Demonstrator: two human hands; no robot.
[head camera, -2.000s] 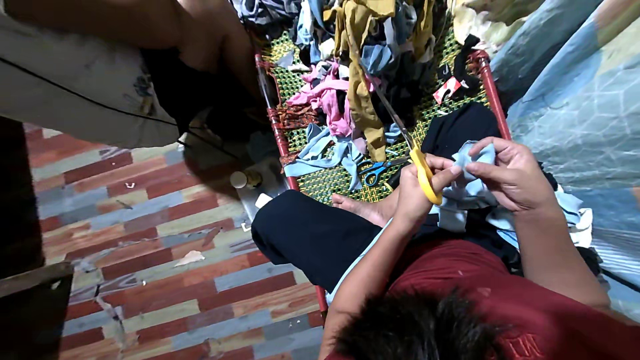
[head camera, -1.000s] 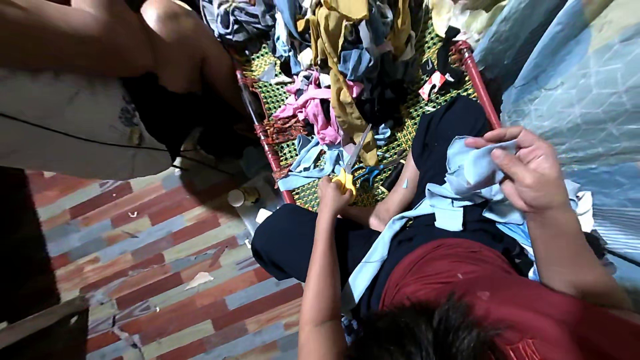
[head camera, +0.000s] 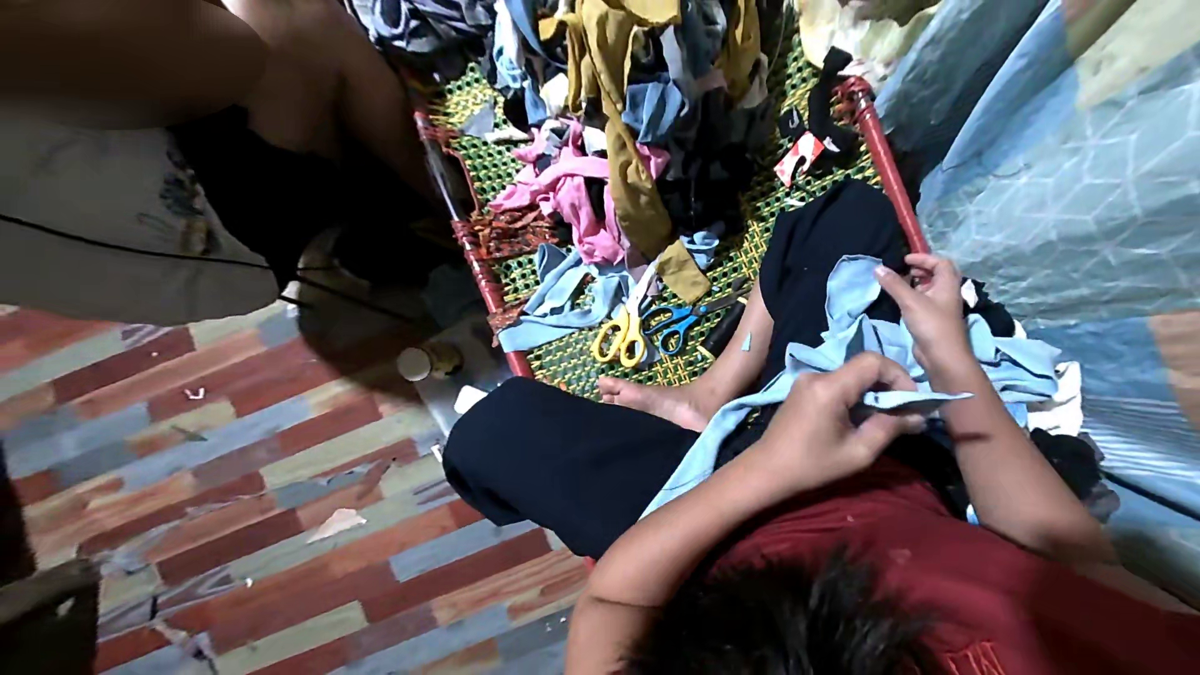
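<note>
Light blue cloth (head camera: 848, 337) lies bunched across the lap, with a long strip running down over the leg. My left hand (head camera: 839, 422) is shut on one edge of it, a pointed end sticking out past the fingers. Above and to the right, my right hand (head camera: 923, 300) pinches the cloth between thumb and fingers. Yellow-handled scissors (head camera: 621, 336) rest on the green and yellow woven bed surface (head camera: 577, 364), by the bare foot. Blue-handled scissors (head camera: 677, 323) lie just right of them, their blades partly against dark items.
Pink cloth scraps (head camera: 572, 192) and mustard cloth (head camera: 633, 183) are heaped farther up the woven surface. Red frame bars (head camera: 891, 173) edge both sides. Another person's bare leg (head camera: 328, 94) is at upper left. A small round container (head camera: 414, 364) stands at the left, beside the bed.
The yellow-handled scissors, in my left hand in both earlier frames, now lie on the woven surface. My left hand has come back to the light blue cloth, which my right hand still holds.
</note>
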